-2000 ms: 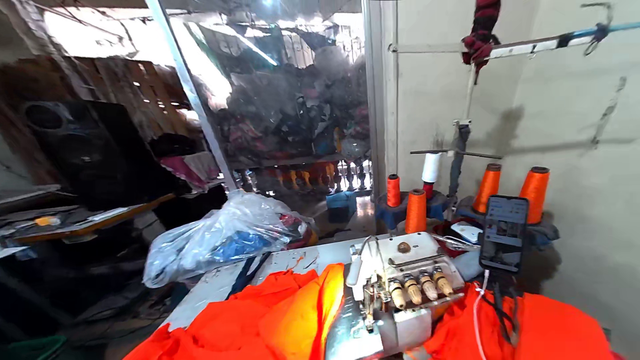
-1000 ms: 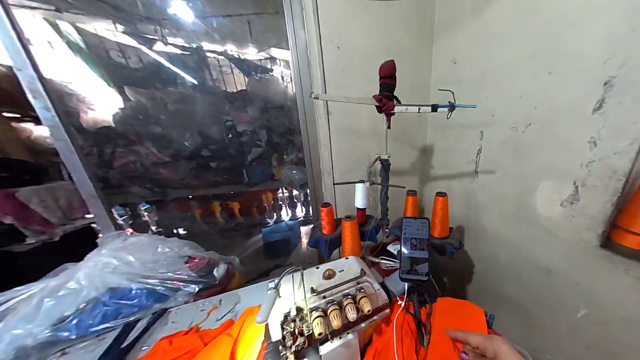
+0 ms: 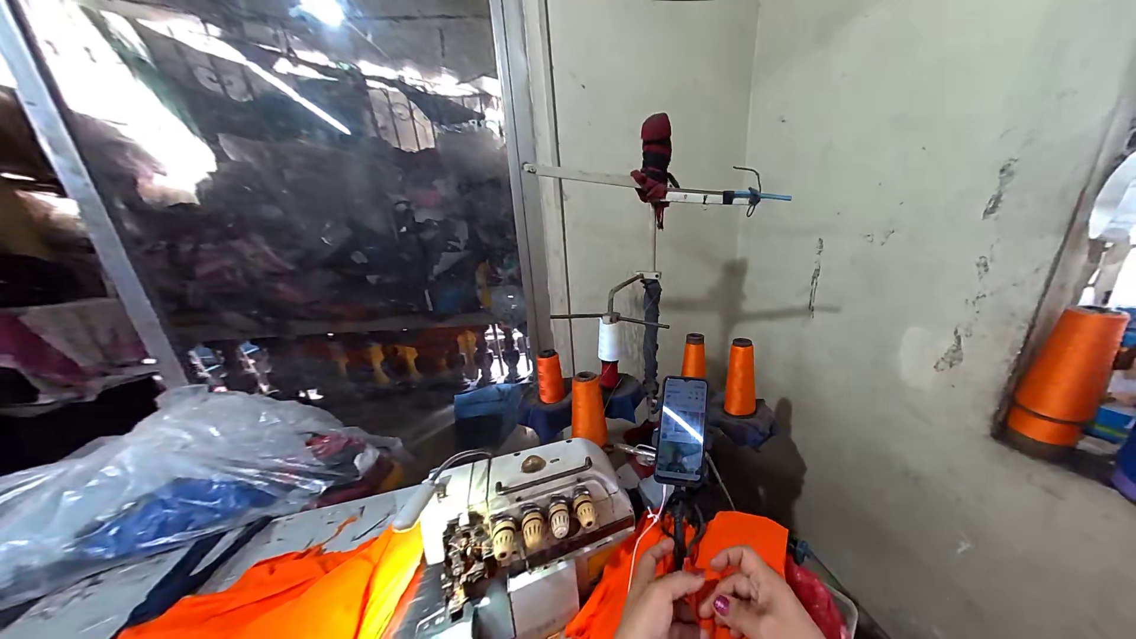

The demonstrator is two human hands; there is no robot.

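Note:
Both my hands are at the lower edge of the view, over orange fabric [image 3: 750,534] to the right of a white overlock sewing machine [image 3: 559,470]. My left hand [image 3: 658,593] has its fingers bent at the cloth, and my right hand [image 3: 754,596], with a painted nail, pinches the same cloth close beside it. A smartphone [image 3: 682,430] with a lit screen stands upright on a holder just behind them, a white cable hanging from it. More orange and yellow fabric [image 3: 302,590] lies left of the machine.
Orange thread cones [image 3: 587,410] and a white one [image 3: 610,341] stand behind the machine under a thread stand [image 3: 652,311]. A clear plastic bag [image 3: 195,470] of cloth lies on the left. Another orange cone [image 3: 1068,377] sits in a wall opening at right.
The view has swung to the right. Neither hand shows two seconds ago; one hand is at the lower right a second ago. Now both hands are together at the orange fabric.

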